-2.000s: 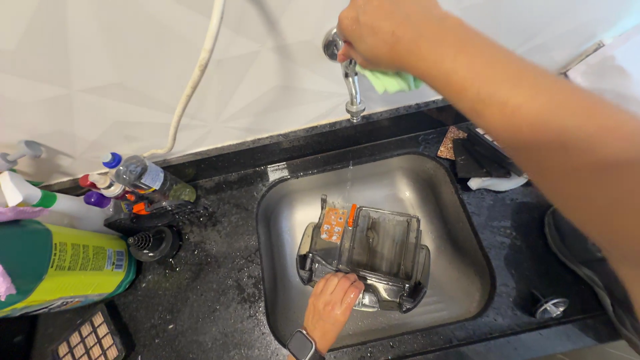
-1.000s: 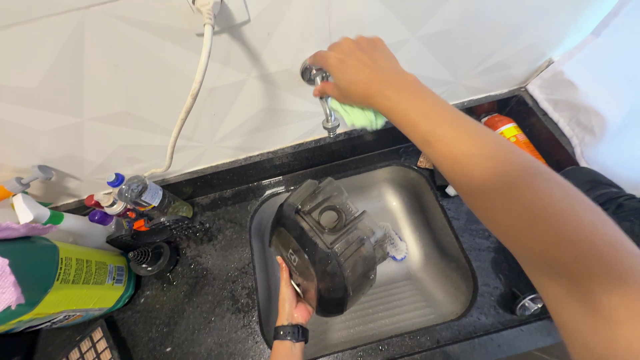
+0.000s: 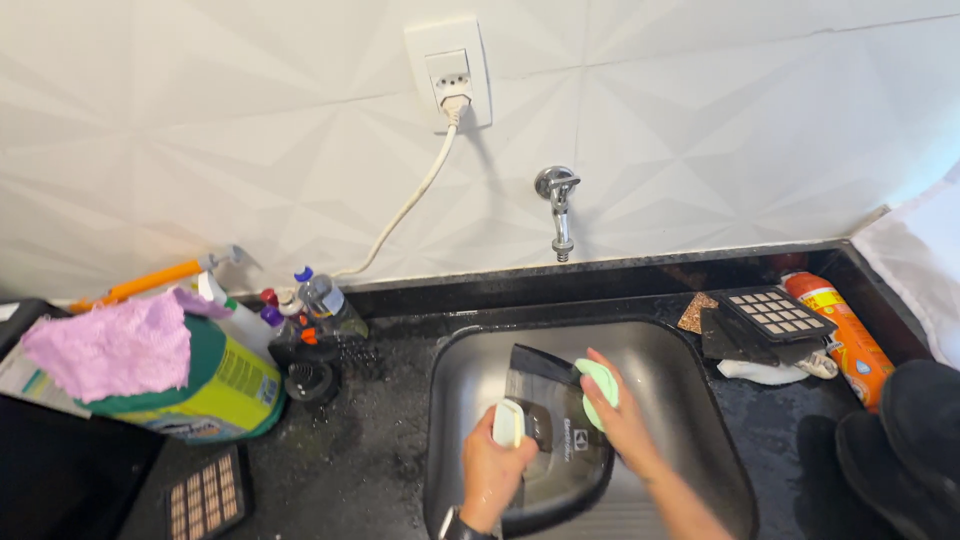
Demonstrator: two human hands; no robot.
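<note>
A dark see-through plastic Electrolux container, likely a vacuum cleaner's dust bin (image 3: pixel 562 472), is tilted in the stainless steel sink (image 3: pixel 675 450). My left hand (image 3: pixel 491 465), with a watch at the wrist, grips a pale bar-like part (image 3: pixel 508 424) at the container's near left side; whether that part is fixed to it I cannot tell. My right hand (image 3: pixel 619 412) holds a light green sponge or cloth (image 3: pixel 598 394) against the container's right edge. Behind the sink, the chrome tap (image 3: pixel 561 217) has no hand on it.
Left of the sink stand a green tub (image 3: pixel 225 375) under a pink cloth (image 3: pixel 120 345), several bottles (image 3: pixel 326 300), a black round part (image 3: pixel 309 381) and a filter grille (image 3: pixel 206 499). At right lie another grille (image 3: pixel 776 311), an orange can (image 3: pixel 844 337) and a white plug (image 3: pixel 454 105) is in the wall.
My right hand has left the tap and come down to the container with the green sponge or cloth. The container has been turned in the sink. The view has shifted up.
</note>
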